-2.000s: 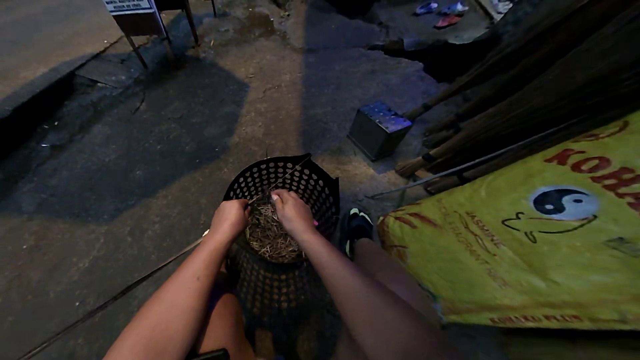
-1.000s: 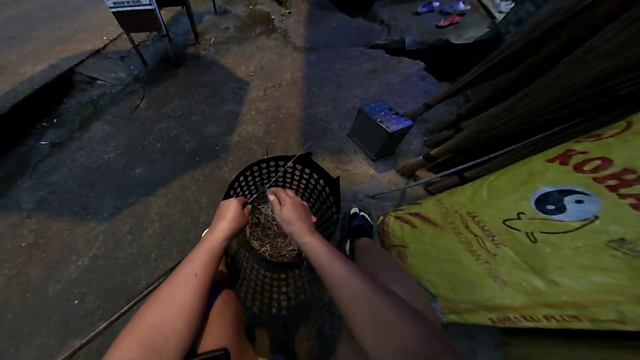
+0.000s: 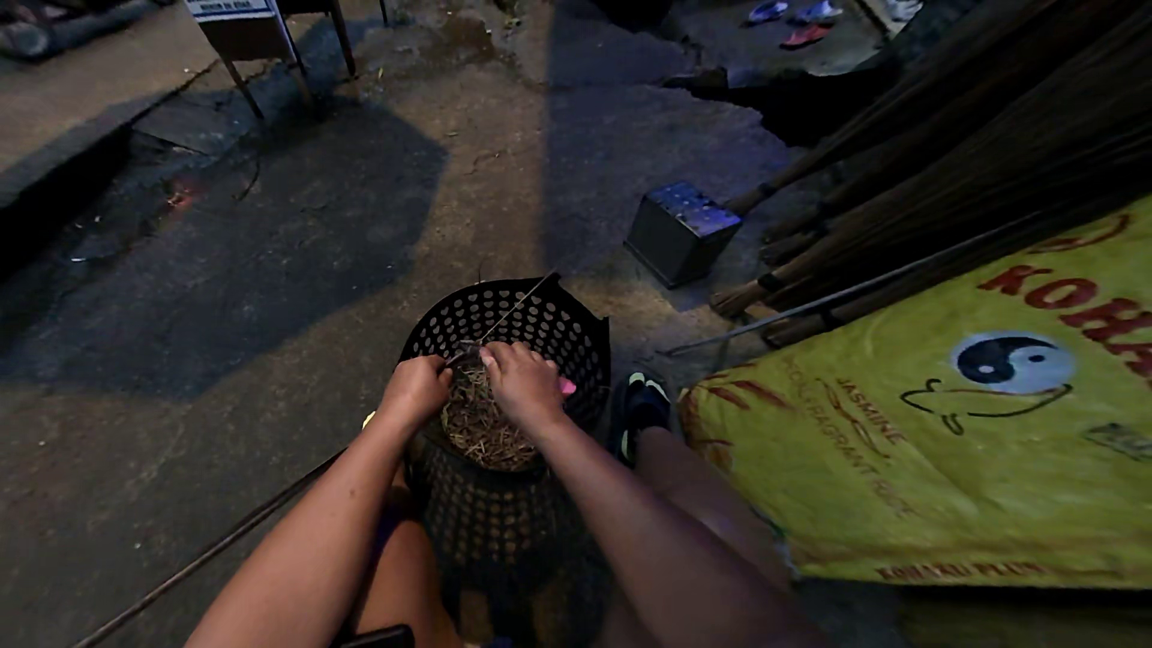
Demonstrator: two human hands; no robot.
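A dark perforated plastic basket [image 3: 576, 346] stands between my legs, with a heap of dry stalk scraps [image 3: 490, 423] in it. Over its opening, my left hand [image 3: 416, 389] pinches a long thin stick [image 3: 220, 544] that runs back past my left forearm. My right hand [image 3: 524, 382] is close beside it, fingers closed around the same stick near a small dark piece between the hands. A thin pale stalk [image 3: 522, 306] slants up from there to the basket's far rim. Something pink shows beside my right hand; what it is cannot be told.
A dark box-shaped block [image 3: 684, 234] sits on the concrete beyond the basket. Bundles of long sticks or brooms [image 3: 864, 216] lie at the upper right, above a yellow printed rice sack [image 3: 927, 432]. My shoe [image 3: 643, 405] is right of the basket. A sign stand [image 3: 243, 40] and footwear [image 3: 805, 36] are farther off.
The long stick beside my left forearm has shifted its angle. A thin pale stalk, not plain two seconds ago, now reaches up to the basket's far rim. Both hands stay over the basket.
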